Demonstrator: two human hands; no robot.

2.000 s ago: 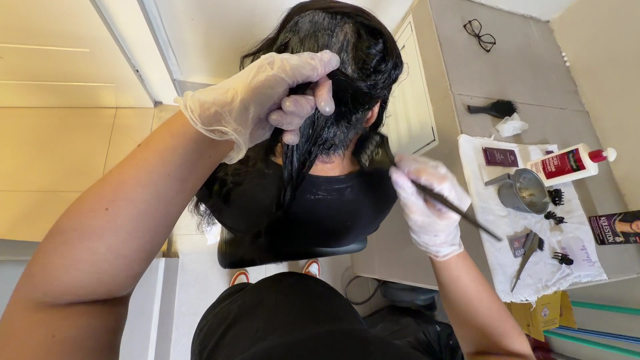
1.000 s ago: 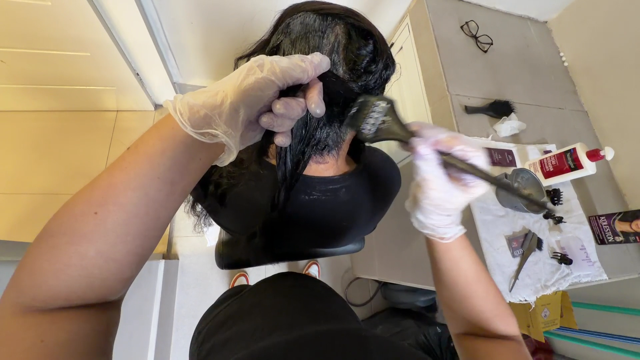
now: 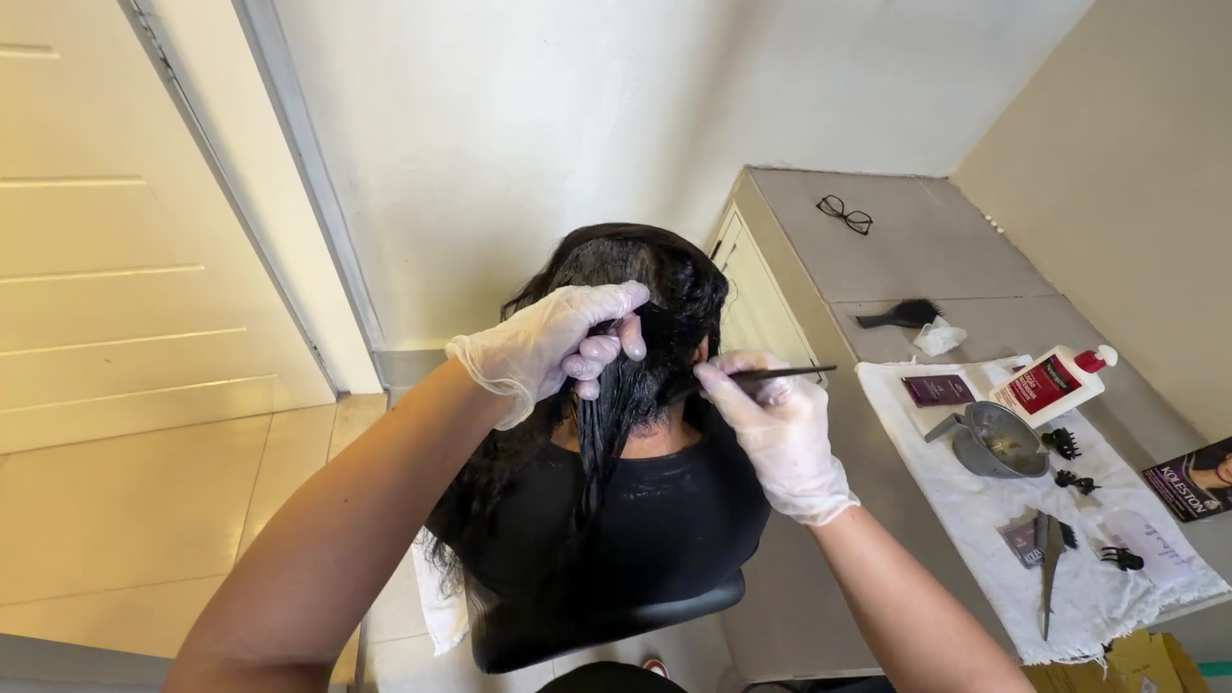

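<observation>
A person in a black top (image 3: 654, 539) sits with their back to me, dark wet-looking hair (image 3: 626, 260) hanging down. My left hand (image 3: 577, 346), in a translucent glove, is closed on a lock of that hair (image 3: 602, 433) at the back of the head. My gloved right hand (image 3: 775, 423) grips the dark handle of a tint brush (image 3: 799, 372) beside the right side of the nape; the brush's head is hidden against the hair. A grey tint bowl (image 3: 1001, 441) with residue inside stands on a white towel (image 3: 914, 414) to the right.
The grey counter (image 3: 982, 337) holds eyeglasses (image 3: 845, 215), a hairbrush (image 3: 903, 314) and crumpled white material (image 3: 939, 336). On the towel lie a red-labelled pump bottle (image 3: 1052, 385), black hair clips (image 3: 1062, 443) and another tint brush (image 3: 1051, 568). A hair-colour box (image 3: 1192, 479) is at the right. A panelled door (image 3: 125, 241) stands left.
The brush has moved from the open side of the neck in against the hair, its handle now pointing right. My left hand still holds the lock. The view has tilted up, showing more wall.
</observation>
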